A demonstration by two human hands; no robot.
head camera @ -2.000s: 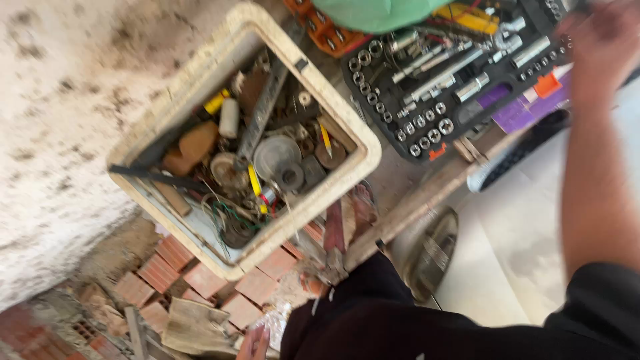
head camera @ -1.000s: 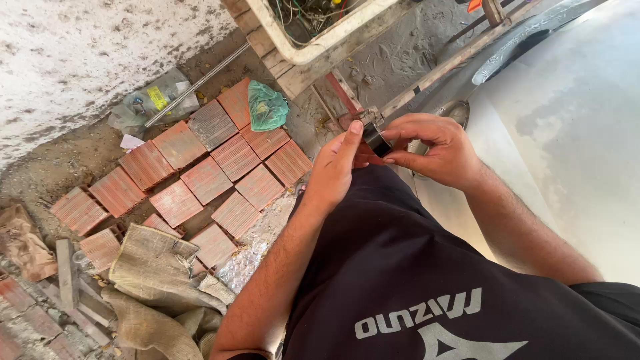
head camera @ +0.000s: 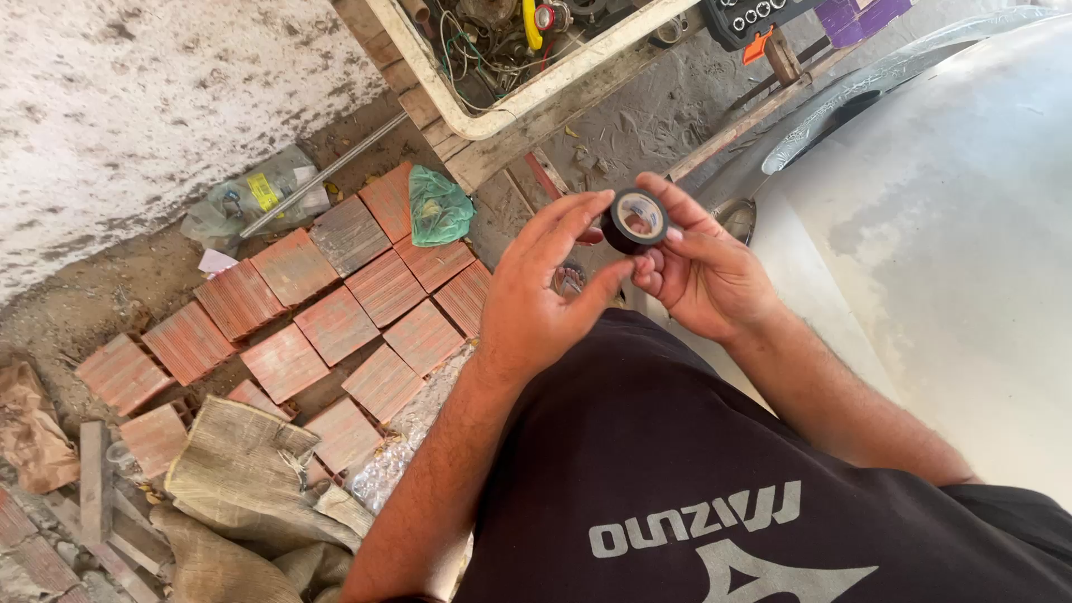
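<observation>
A roll of black electrical tape [head camera: 635, 221] is held in front of my body, its pale cardboard core facing up toward the camera. My right hand [head camera: 703, 264] grips the roll from the right, with fingers behind it and the thumb at its lower right edge. My left hand [head camera: 548, 280] is at the roll's left side, thumb and fingers apart; its fingertips come close to the rim, and whether they touch it is hard to tell.
A white plastic bin [head camera: 477, 121] of parts and wires stands on a wooden bench [head camera: 502, 159] ahead. A socket set [head camera: 745, 21] lies at top right, above a silvery car panel [head camera: 946, 193]. Hollow clay bricks [head camera: 339, 322], a green plastic bag [head camera: 439, 207] and sacking [head camera: 234, 469] lie at left.
Two seconds ago one arm reached toward the socket set. One second ago both hands were together at a black item before my body; now the roll's face is turned to the camera and my left fingers are spread.
</observation>
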